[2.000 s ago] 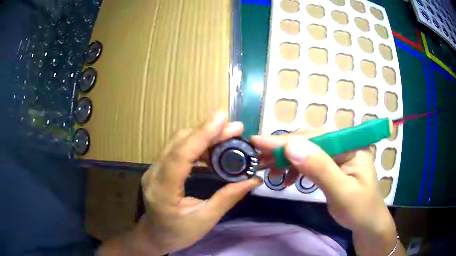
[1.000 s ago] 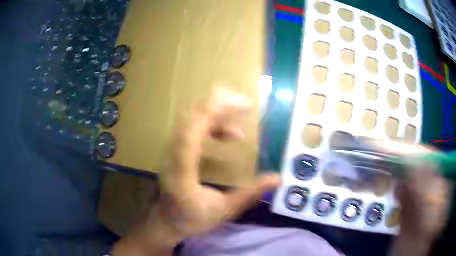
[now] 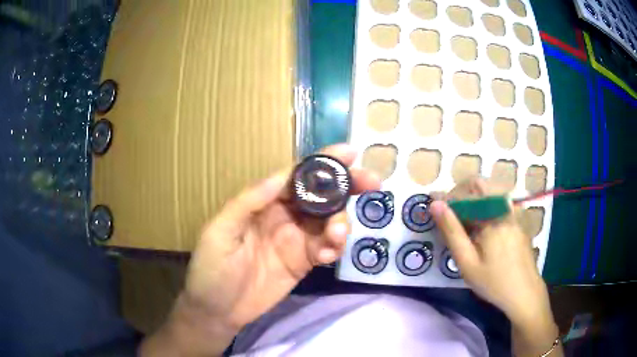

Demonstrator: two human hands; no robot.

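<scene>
My left hand [image 3: 255, 240] holds a round black speaker [image 3: 321, 185] between fingers and thumb, its shiny ribbed cone side facing the camera. My right hand [image 3: 492, 261] holds the green probe [image 3: 479, 209], with red wire trailing right; its contact end is hidden. The fingers are over the white foam tray [image 3: 552, 139], beside a seated speaker [image 3: 419, 211]. Speakers lie magnet side up in the tray's two nearest rows; the right hand hides part of these rows. Three speakers [image 3: 101, 223] lie along the left edge of the cardboard sheet [image 3: 202, 118].
Clear glossy blister plastic [image 3: 45, 132] lies at far left and along the cardboard's right edge. The green mat [image 3: 576, 237] carries red, blue and yellow tape lines. Another filled white tray [image 3: 614, 26] is at top right.
My left hand, empty one second ago, now holds a speaker. The cardboard's left row has gone from four speakers to three. A second speaker now sits in the tray's second row.
</scene>
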